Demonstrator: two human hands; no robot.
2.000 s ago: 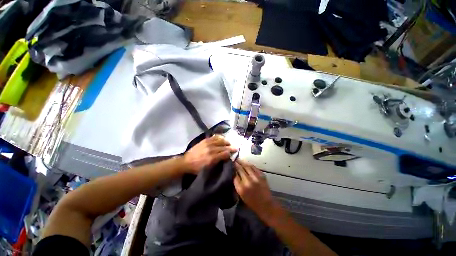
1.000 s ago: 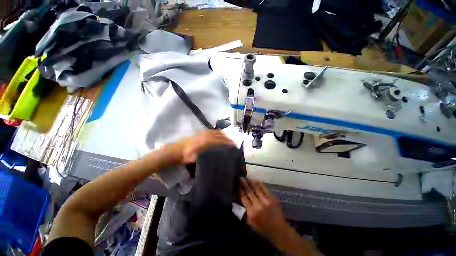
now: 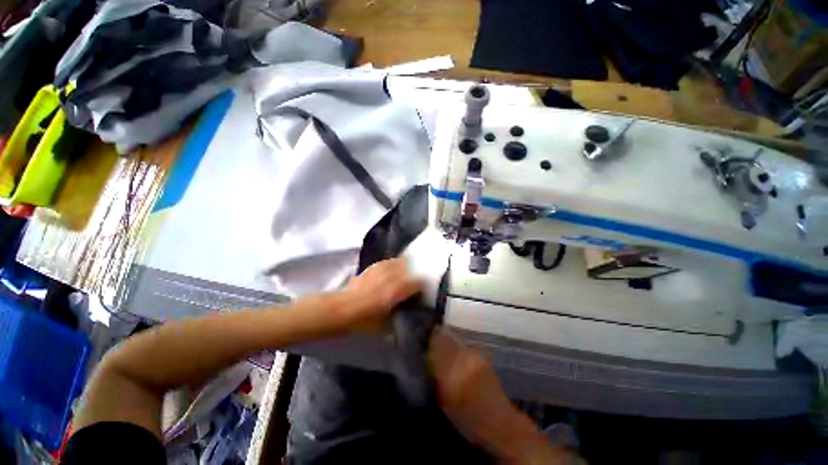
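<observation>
A light grey garment panel [image 3: 318, 209] with a narrow dark strip [image 3: 349, 161] across it lies on the table left of the needle. Dark grey cloth [image 3: 411, 350] hangs over the table's front edge between my hands. My left hand [image 3: 389, 289] holds the cloth just in front of and left of the presser foot [image 3: 478, 257], beside a small pale piece [image 3: 428, 263]. My right hand [image 3: 457, 368] is blurred, at the right edge of the dark cloth, lower and nearer me. Its fingertips are partly hidden by blur and cloth.
The white sewing machine head [image 3: 617, 186] spans the right side. Dark looped snips [image 3: 542, 254] lie on the bed behind the needle. A grey fabric heap [image 3: 141, 68], yellow tray [image 3: 38, 150] and blue flat strip [image 3: 194, 150] are at left. A blue basket [image 3: 36, 368] is lower left.
The dark cloth that stood folded up over my left hand has dropped lower. A pale piece and dark cloth now show by the presser foot. The camera view has shifted slightly.
</observation>
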